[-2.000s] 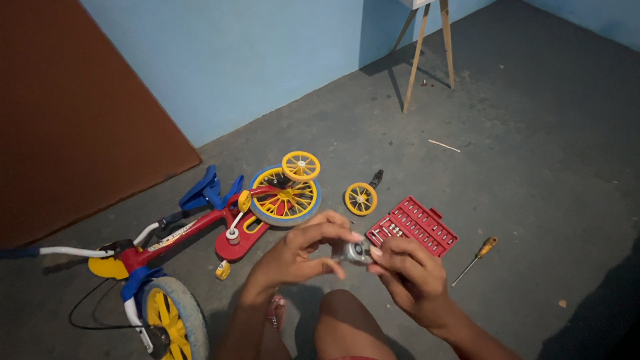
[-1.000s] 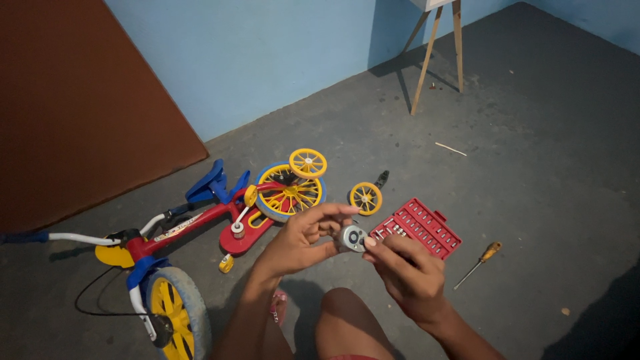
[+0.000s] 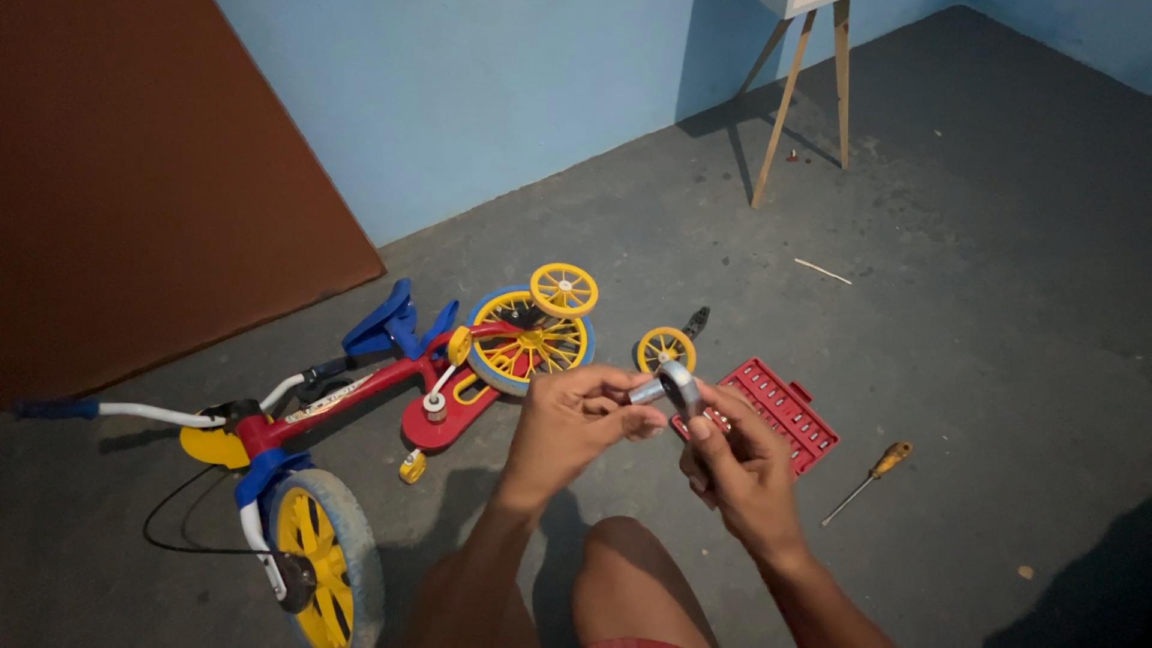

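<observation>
Between finger and thumb of my left hand (image 3: 576, 427) is a silver metal socket (image 3: 646, 391), its end at the head of a ratchet wrench (image 3: 679, 387). My right hand (image 3: 742, 450) grips the wrench just below that head; its handle is mostly hidden by the fingers. Whether the socket is fully seated on the drive cannot be told. Beyond the right hand lies an open red socket case (image 3: 778, 405) with small bits in rows. A child's bicycle (image 3: 387, 373), red with yellow wheels, lies on its side at the left, one training wheel (image 3: 564, 290) pointing up.
A loose yellow training wheel (image 3: 666, 351) with a black bracket lies behind my hands. To the right is a screwdriver (image 3: 868, 481) with a yellow handle. A thin stick (image 3: 823, 271) and a wooden-legged stand (image 3: 783, 112) are farther back, near the blue wall. A brown panel (image 3: 180, 198) stands at left.
The ratchet head has turned from facing me to nearly edge-on. The socket now shows plainly in my left fingers, against the head.
</observation>
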